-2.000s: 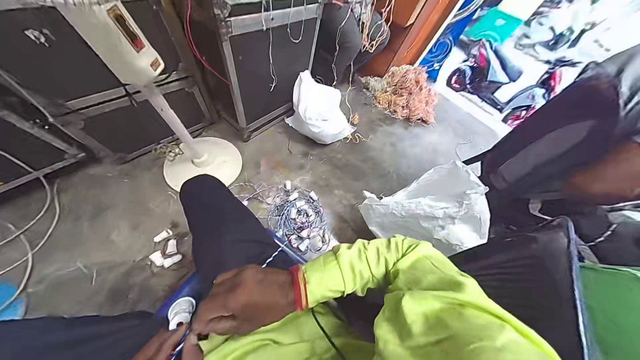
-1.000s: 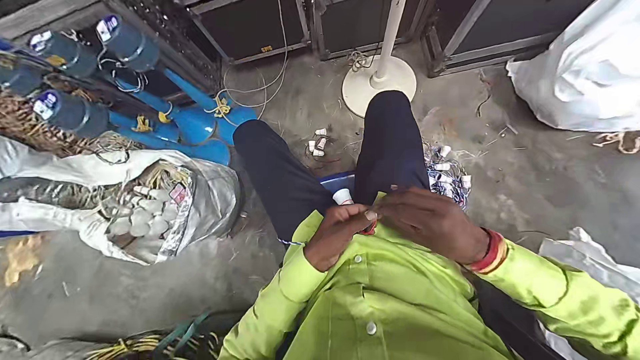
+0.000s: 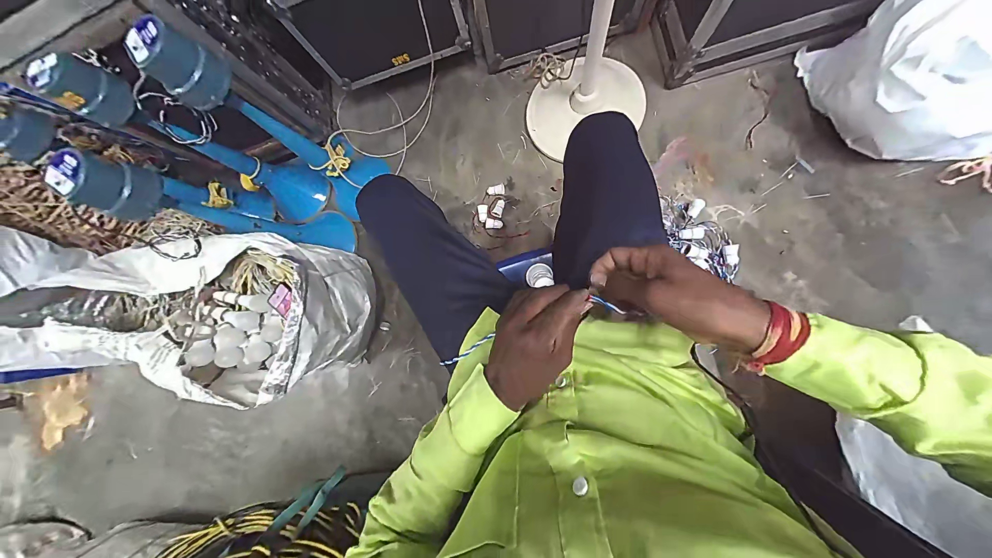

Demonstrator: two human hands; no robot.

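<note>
My left hand (image 3: pixel 536 341) pinches a twisted blue and white electrical wire (image 3: pixel 468 349) between thumb and fingertips over my lap. One end of the wire trails out to the left of that hand. Close by on the right is my right hand (image 3: pixel 666 291), with a red band at its wrist, its fingers bent near the wire's short end; whether they grip it I cannot tell. A white bulb holder (image 3: pixel 539 275) stands between my thighs, just beyond the left hand, by a blue edge. A pile of wired white bulb holders (image 3: pixel 701 236) lies past my right knee.
On the left are blue horn loudspeakers (image 3: pixel 298 194) and an open white sack (image 3: pixel 333 310) of light bulbs (image 3: pixel 232 337). Loose bulb holders (image 3: pixel 492 209) lie on the floor near a white round stand base (image 3: pixel 587 108). Black cases (image 3: pixel 387 39) line the back; a white sack (image 3: pixel 907 85) is at right.
The view has swung far to the left since two seconds ago. Since one second ago, my right hand has lifted a little and its fingers have moved slightly apart from my left hand's.
</note>
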